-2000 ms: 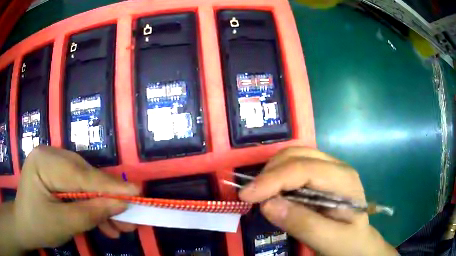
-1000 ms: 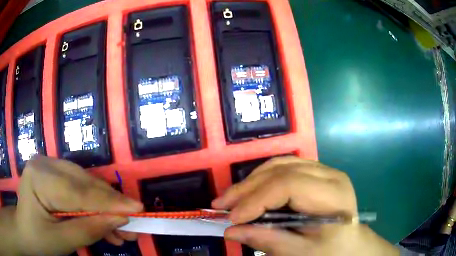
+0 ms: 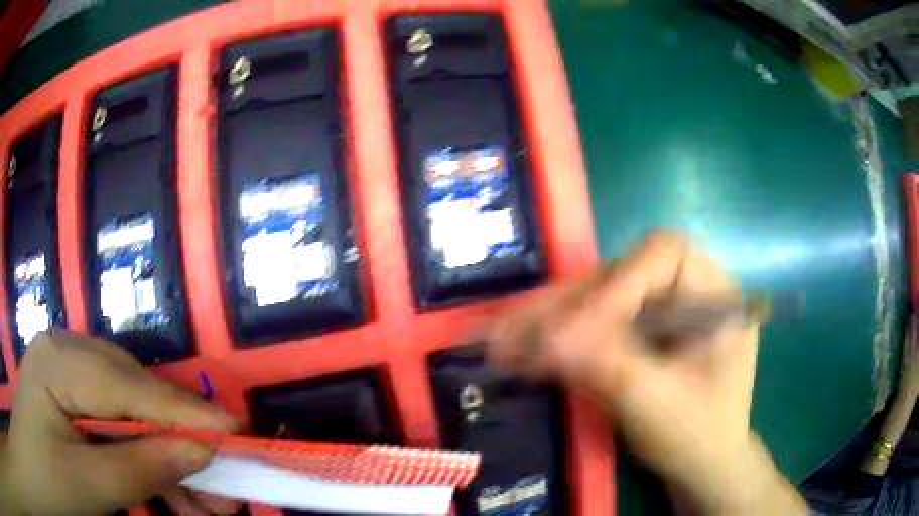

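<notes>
My left hand (image 3: 111,423) holds the label sheet (image 3: 322,489) by its left end. The sheet is folded, with a red-and-white dotted upper strip above a white part. My right hand (image 3: 635,353) is blurred and holds the tweezers (image 3: 695,314), also blurred; their tip cannot be made out. The right hand is to the right of the sheet, apart from it, over the tray's right edge. Black phones with open backs sit in the red foam tray (image 3: 378,242). The upper-right phone (image 3: 458,111) shows red marks on its slots. The lower-right phone (image 3: 514,433) is partly hidden by the right hand.
The green bench top (image 3: 705,151) lies right of the tray, with a worn edge. Grey equipment (image 3: 877,30) and something yellow (image 3: 828,73) are at the upper right. Another person's arm with a gold-coloured band (image 3: 884,452) shows at the right rim.
My right hand has moved up and away from the sheet with the tweezers. The sheet's dotted strip now shows wider. The tray has shifted left in the view.
</notes>
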